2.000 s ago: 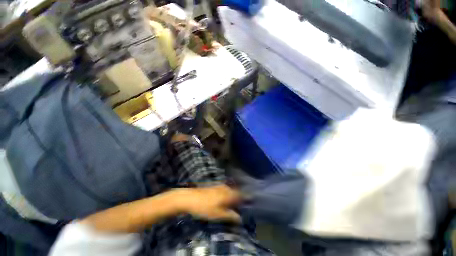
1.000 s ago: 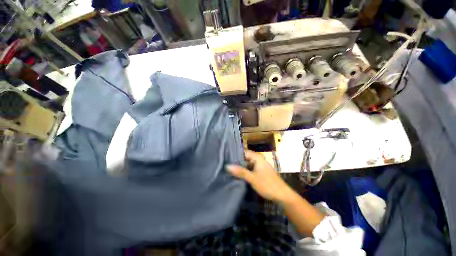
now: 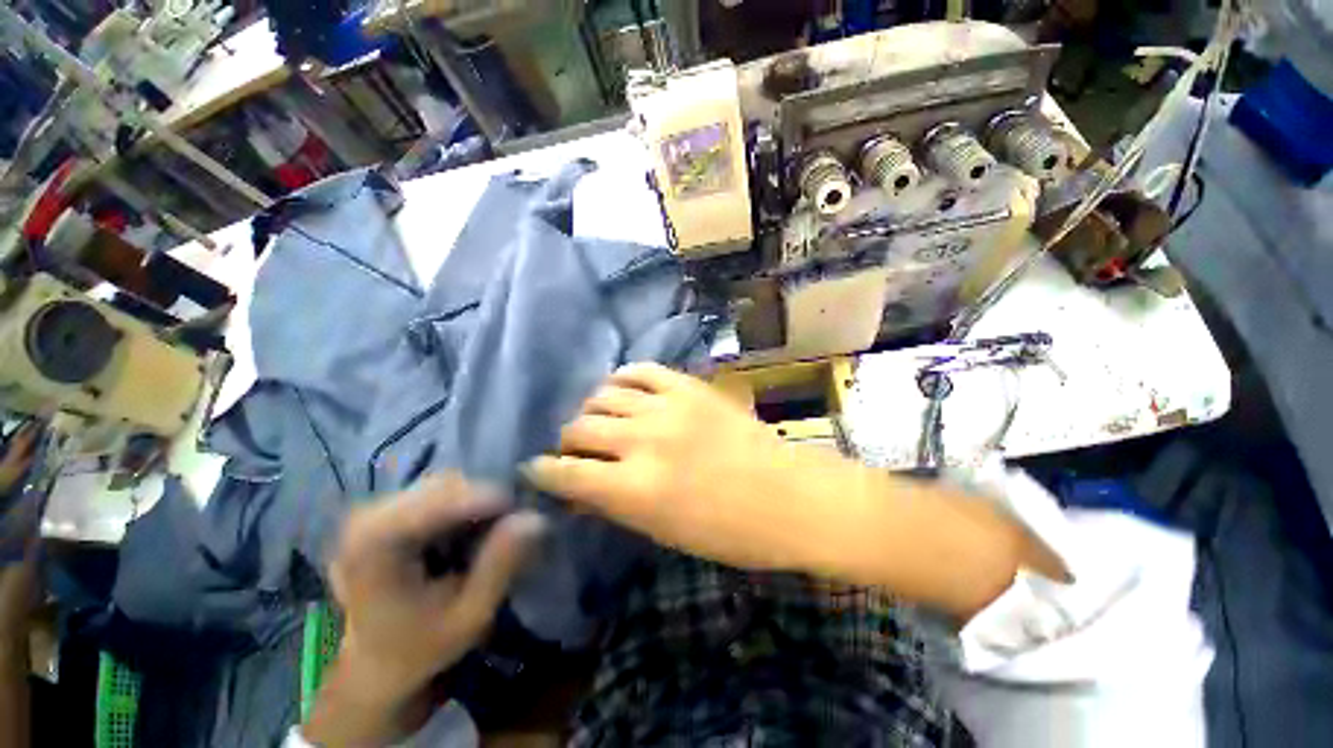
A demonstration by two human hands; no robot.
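Observation:
A blue-grey garment piece (image 3: 526, 322) with dark seam lines lies bunched and raised on the table left of the cream overlock machine (image 3: 906, 249). More blue-grey cloth (image 3: 329, 314) spreads to its left and over the table's front edge. My right hand (image 3: 658, 446) reaches across from the right, its fingers closed on the bunched cloth. My left hand (image 3: 417, 563), blurred, is at the cloth's lower left with thumb and fingers curved; whether it grips cloth cannot be told. The cloth's edge lies near the needle area, whose small parts are partly hidden.
A slim metal tool (image 3: 994, 348) and a cord loop lie on the white table (image 3: 1133, 358) right of the machine. The yellow-framed opening (image 3: 797, 395) is at the front edge. A green basket (image 3: 117, 701) is lower left. Another machine (image 3: 88, 351) and a person's hand are far left.
My left hand has come into view at the lower left. My right hand has moved left onto the garment, which is now bunched upward. The large blurred cloth in front has gone from there.

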